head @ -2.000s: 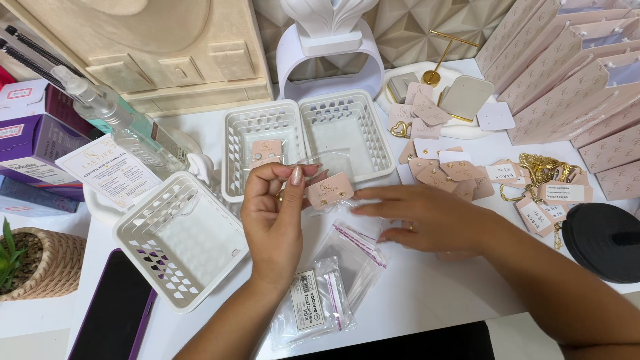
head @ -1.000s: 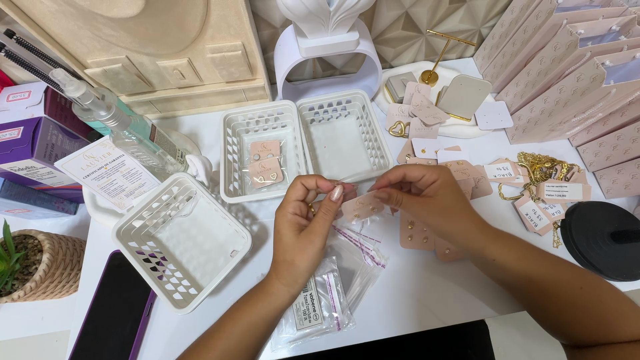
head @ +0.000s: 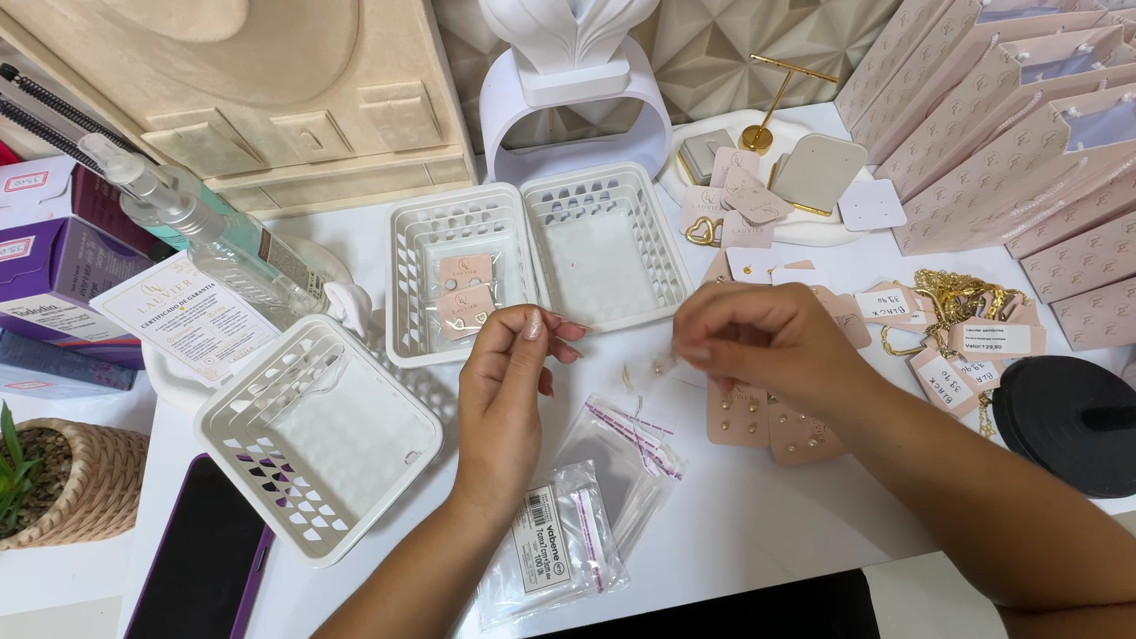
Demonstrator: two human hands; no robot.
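Note:
My left hand (head: 515,382) is raised over the table in front of the white plastic baskets, fingers curled; whether something thin is between them cannot be told. My right hand (head: 763,346) has its fingertips pinched and blurred, with small gold pieces (head: 657,366) beside them; what it holds is unclear. Under it lie pink earring cards (head: 737,413) with small studs. Clear zip bags (head: 621,461) and a labelled bag pack (head: 555,541) lie below my hands. Two bagged pink earring cards (head: 465,311) rest in the middle basket (head: 399,275).
Another white basket (head: 612,240) adjoins it, and a third (head: 311,444) lies nearer left. A phone (head: 200,550), spray bottle (head: 222,231) and woven pot (head: 106,479) are left. Gold chains (head: 958,297), a black round stand (head: 1065,426) and pink paper bags (head: 1003,151) are right.
The pink card seen between my hands earlier is no longer there. My hands have moved apart. A second bagged card pattern shows in the middle basket, where two seconds ago one card was seen.

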